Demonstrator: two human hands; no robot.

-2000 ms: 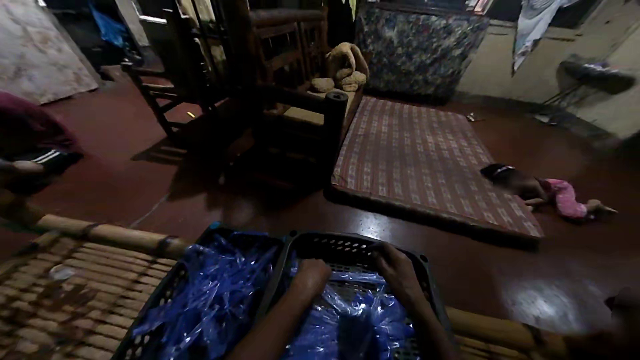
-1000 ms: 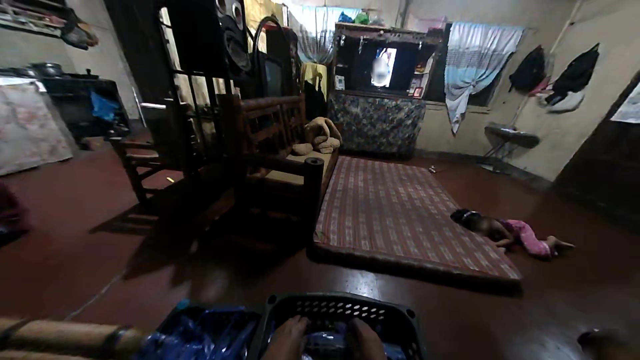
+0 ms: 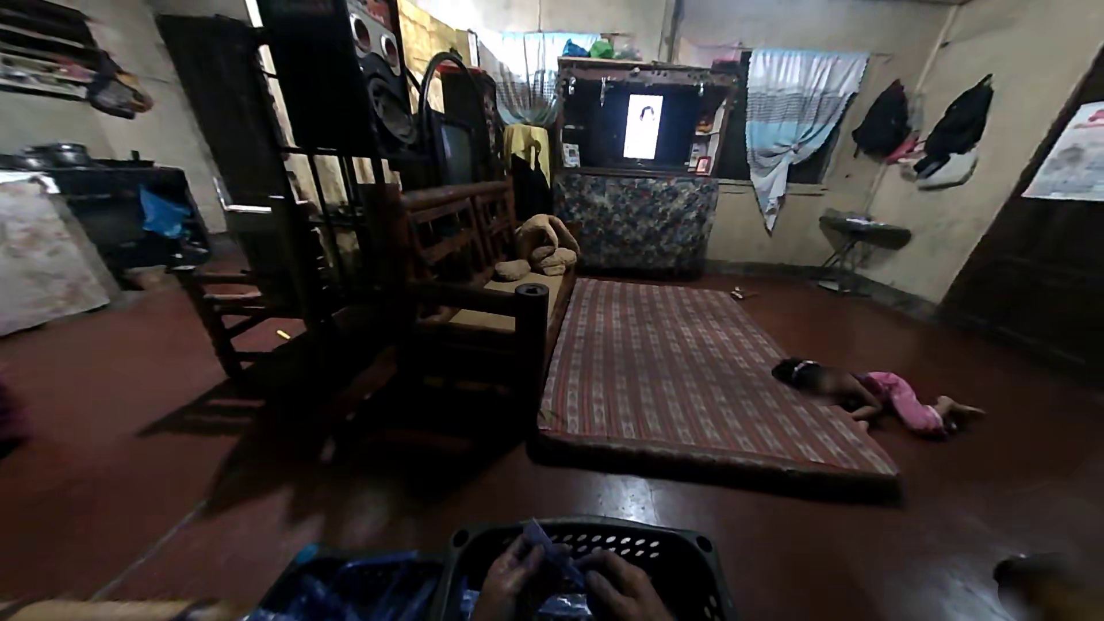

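Over a dark perforated plastic basket point(image 3: 586, 523), my left hand point(image 3: 511, 580) and my right hand point(image 3: 623, 588) pinch a small bluish plastic piece point(image 3: 552, 554) between their fingertips. Clear and bluish plastic packets point(image 3: 565, 606) lie in the basket beneath, partly hidden by my hands. To the left, touching or close beside it, a second dark basket holds crumpled blue plastic point(image 3: 354, 593). The lower parts of both baskets are cut off by the frame's bottom edge.
A bamboo pole edge point(image 3: 121, 611) shows at the bottom left. Beyond the baskets are a striped mattress point(image 3: 681, 371), a dark wooden bench point(image 3: 530, 345) and a wooden chair point(image 3: 233, 319). A person point(image 3: 906, 404) lies at the mattress's right edge. A blurred dark shape point(image 3: 1044, 582) is at the lower right.
Both hands, earlier down in the basket among the plastic, are now raised near its rim with a small bluish piece between them. The view has tilted upward.
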